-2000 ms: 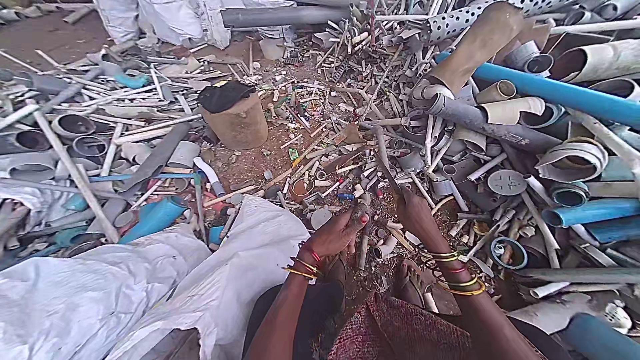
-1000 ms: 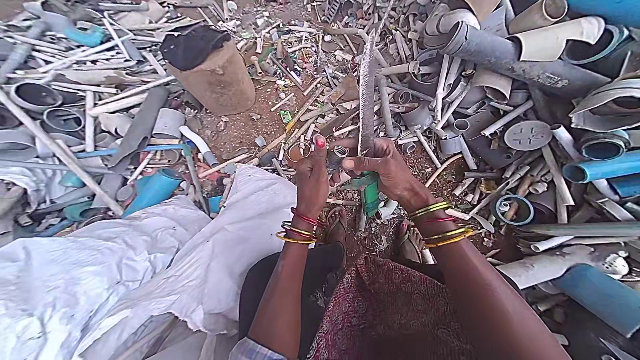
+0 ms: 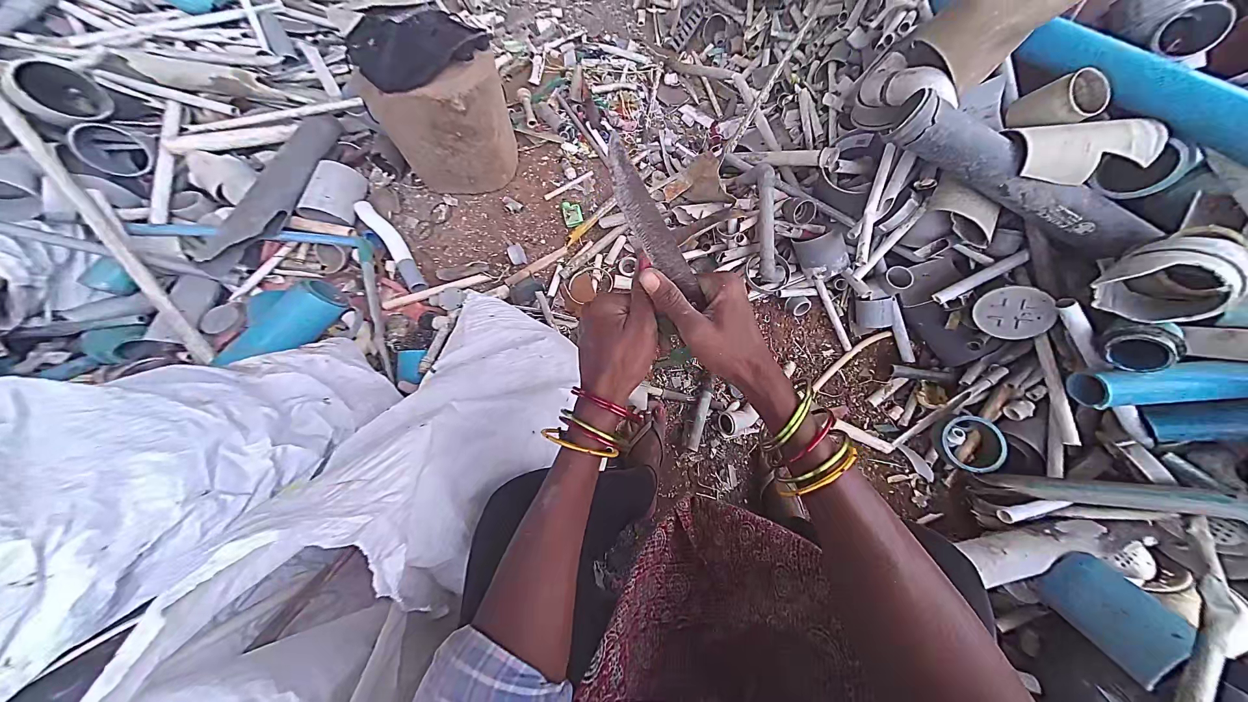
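Note:
My right hand [image 3: 717, 322] is closed around the near end of a long, flat metal blade [image 3: 648, 219], its thumb pointing toward my other hand. The blade points up and away, its tip over the scrap. My left hand [image 3: 619, 341] is curled into a fist against the right one. What lies inside its fingers is hidden, though a bit of green shows low between the hands. Both wrists wear coloured bangles. Beneath the hands are bare soil and scattered offcuts of plastic pipe [image 3: 699, 417].
White sacks [image 3: 429, 468] spread at the left. Beyond them stands a brown container [image 3: 453, 132] topped with black material. Heaped pipe scrap surrounds it, with a grey pipe [image 3: 1043, 180] and a large blue pipe [image 3: 1141, 83] at the right. My feet are just below my hands.
The blade, more upright one second ago, now leans left. A green piece seen at my right hand then is mostly hidden now. Both hands remain close together. The view has tilted down since two seconds ago.

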